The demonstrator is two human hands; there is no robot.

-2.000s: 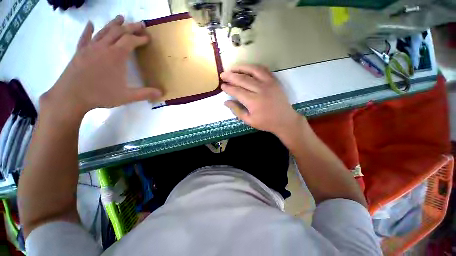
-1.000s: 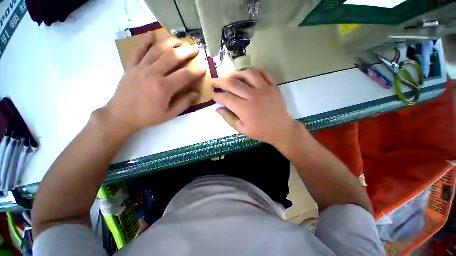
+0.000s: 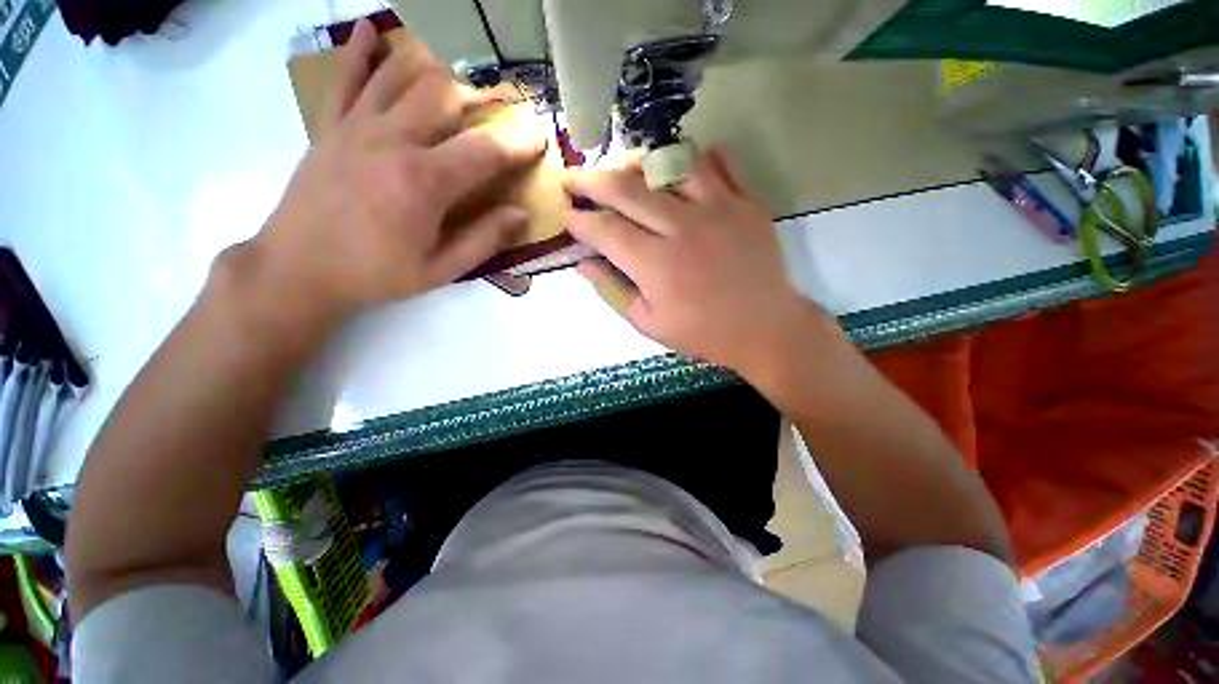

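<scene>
The tan card template (image 3: 316, 94) lies on the maroon pocket piece (image 3: 350, 30), whose dark rim shows at the top and lower edges. My left hand (image 3: 401, 187) lies flat over the template, fingers spread, covering most of it. My right hand (image 3: 695, 254) rests at the piece's right edge, fingertips beside the lit needle area, near a small pale knob (image 3: 667, 164). The sewing machine head (image 3: 588, 67) stands over the piece's right edge. The presser foot and needle are too blurred and bright to make out.
Scissors with yellow-green handles (image 3: 1120, 230) and pens (image 3: 1032, 203) lie at right. Stacked maroon and grey pieces (image 3: 38, 388) are at far left. A dark cloth pile (image 3: 118, 16) is at the back left. An orange crate (image 3: 1150, 575) and red-orange cloth (image 3: 1069, 401) are below right, a lime-green basket (image 3: 305, 575) below left.
My left hand has moved from the template's left edge onto its middle. The right hand stays at the right edge. The template and piece sit tilted differently, and the view has shifted.
</scene>
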